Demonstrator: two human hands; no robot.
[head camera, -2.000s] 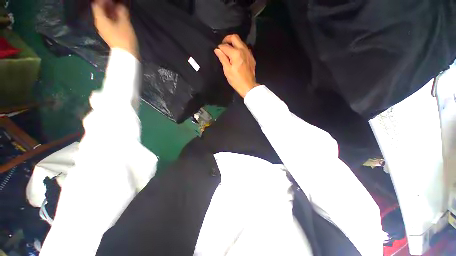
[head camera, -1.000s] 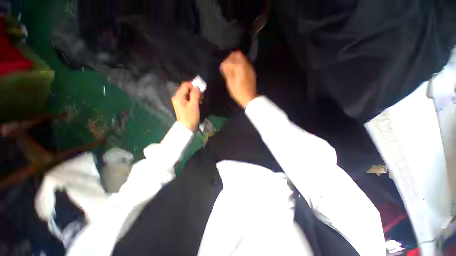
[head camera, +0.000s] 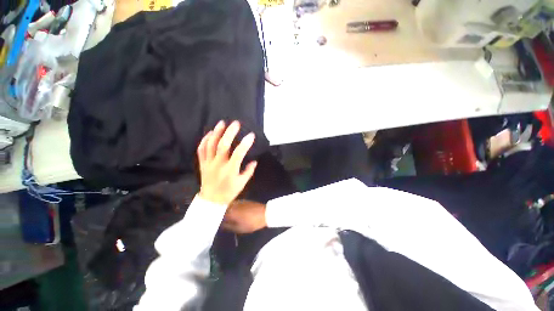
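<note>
A large black cloth (head camera: 164, 91) lies over the table and hangs past its front edge. My left hand (head camera: 226, 163) is over the cloth near that edge, palm down, with its fingers spread. My right hand (head camera: 246, 217) is just below, partly hidden behind my left wrist and slightly blurred; its fingers are hidden, so its grip cannot be told. A heap of black cloth (head camera: 143, 218) with a small white label (head camera: 120, 245) lies below the table at the left, on a dark crinkled plastic bag (head camera: 88, 228).
Red-handled thread snips (head camera: 372, 26) lie on the machine bed. A white table edge (head camera: 364, 97) runs to the right. A red plastic crate (head camera: 446, 149) is under it. Clear plastic bags (head camera: 36, 76), a blue rod (head camera: 23, 30) and loose blue thread (head camera: 39, 189) are at the left.
The view has swung from the floor bundle up to the table. My left hand has left the white label and is now spread over the black cloth. My right hand is now beneath my left wrist.
</note>
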